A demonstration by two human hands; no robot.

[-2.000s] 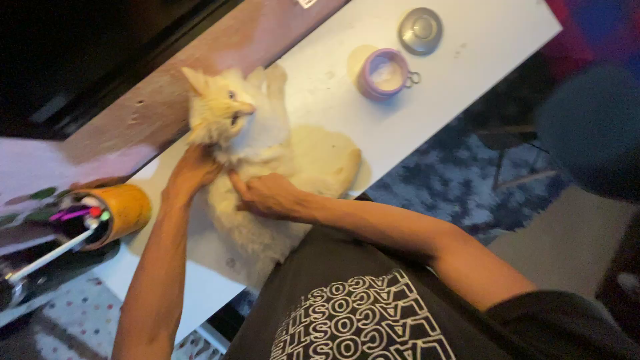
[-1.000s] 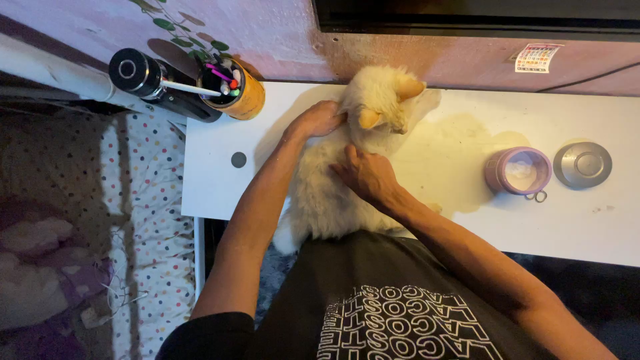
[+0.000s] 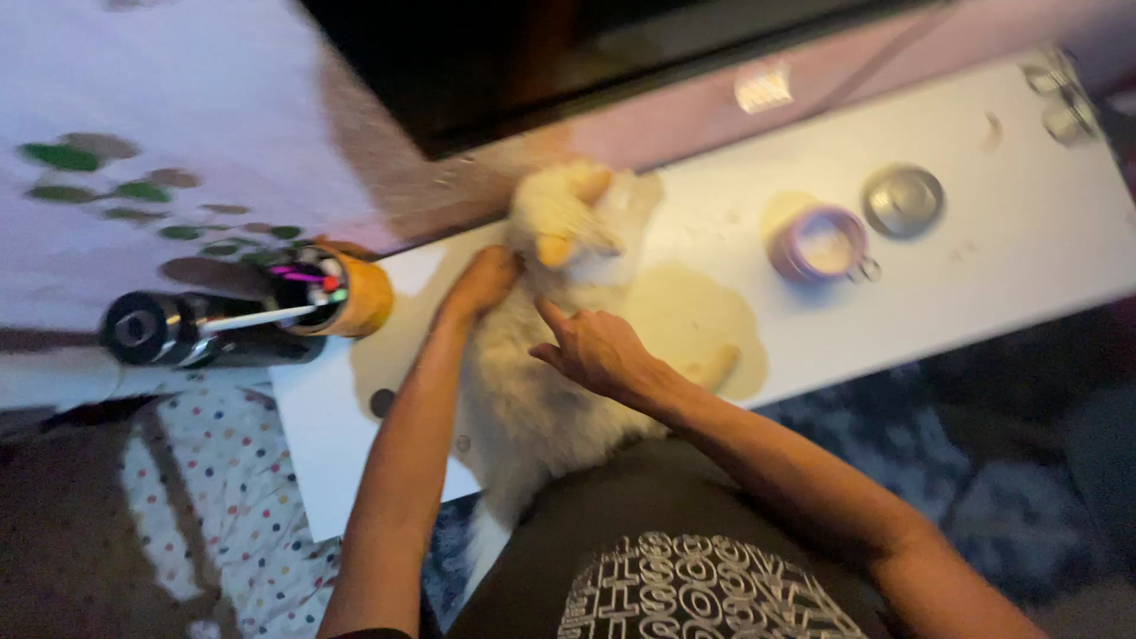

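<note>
A cream long-haired cat [image 3: 532,382] lies on the white table, its body close against my dark shirt and its head toward the wall. My left hand [image 3: 486,280] rests at the left side of its neck, the fingertips hidden in or behind the fur. Over the cat's upper back is my right hand [image 3: 593,348], index finger extended toward the neck and thumb apart, holding nothing that shows. The picture is blurred, so finger contact is hard to judge.
Right of the cat stand a purple mug [image 3: 818,244] and a round metal lid [image 3: 903,201]. A pen holder [image 3: 366,295] and a black flask [image 3: 151,328] are at the left. A dark screen [image 3: 568,62] hangs behind, above the white table [image 3: 1003,257].
The right hand's index finger now points out, where one second ago its fingers were bent at the fur. The cat's head was facing up and right two seconds ago. The view has tilted.
</note>
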